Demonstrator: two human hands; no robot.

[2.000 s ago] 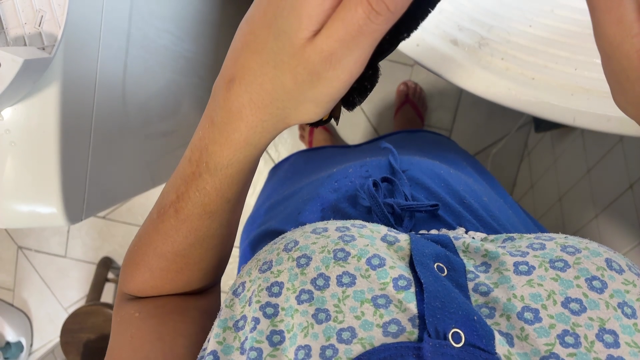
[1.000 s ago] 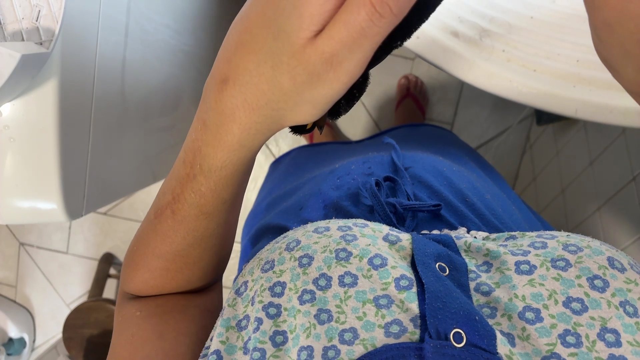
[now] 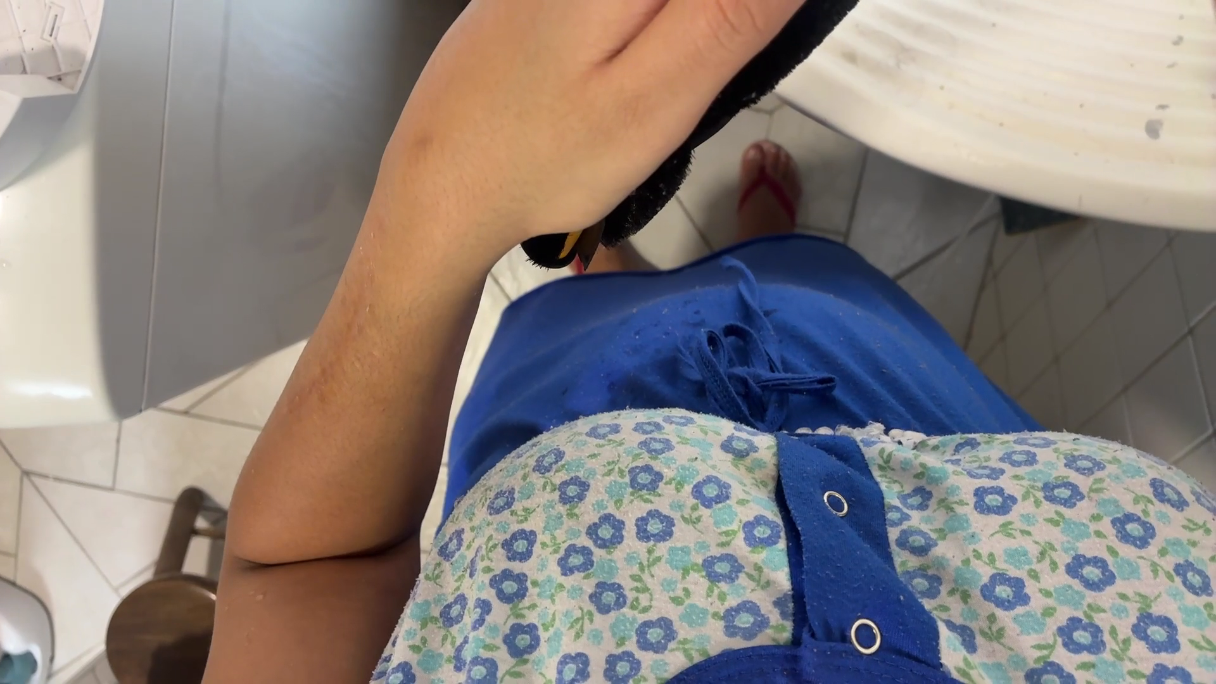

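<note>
In the head view my left hand [image 3: 589, 114] is at the top centre, cut off by the frame's upper edge. It grips a dark, fuzzy, black fabric item [image 3: 655, 195] that shows along its right side and below the palm. A small yellow mark [image 3: 570, 244] shows on a black end by my wrist. The fingertips are out of the frame. My right hand is not in view.
A white ribbed plastic surface [image 3: 1026, 104] with a curved edge fills the upper right. A grey and white appliance or cabinet [image 3: 256, 209] stands at the left. A round wooden stool [image 3: 161, 627] is at the lower left on the tiled floor [image 3: 76, 532].
The right forearm, seen at the upper right edge in the earlier frames, has left the view. The black item's end with a yellow mark now shows below my left wrist.
</note>
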